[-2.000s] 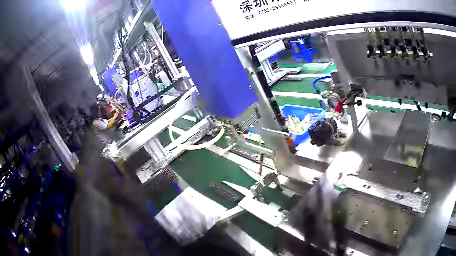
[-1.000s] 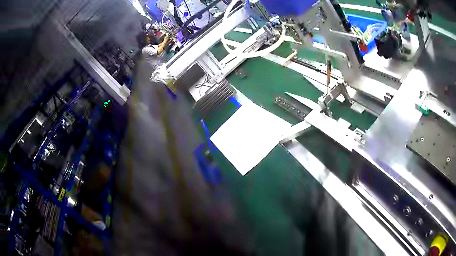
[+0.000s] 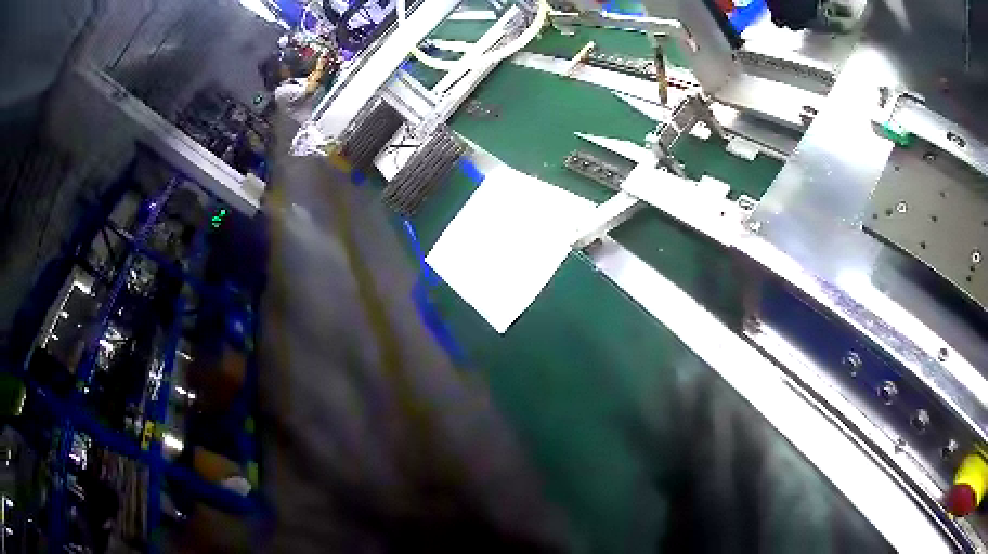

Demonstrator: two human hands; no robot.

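Observation:
A white paper sheet lies on the green belt in front of me. A dark carrier strip with a row of spots lies on the belt beyond the sheet's upper right corner. Stacked ridged carriers sit side by side at the upper left of the sheet. The work plate is at the right edge, on the steel table. Neither my left hand nor my right hand can be made out. A large blurred grey cloth shape covers the lower left, and a dark blur lies at bottom centre.
An emergency stop button is at the lower right table edge. A metal rail runs diagonally beside the belt. Cream tubing loops at the top. Blue shelving stands at far left. Another person's arm shows at upper left.
The view has swung left and down since the first frame, so the machine head is out of view. The blurred grey shape by the work plate in the first frame no longer shows.

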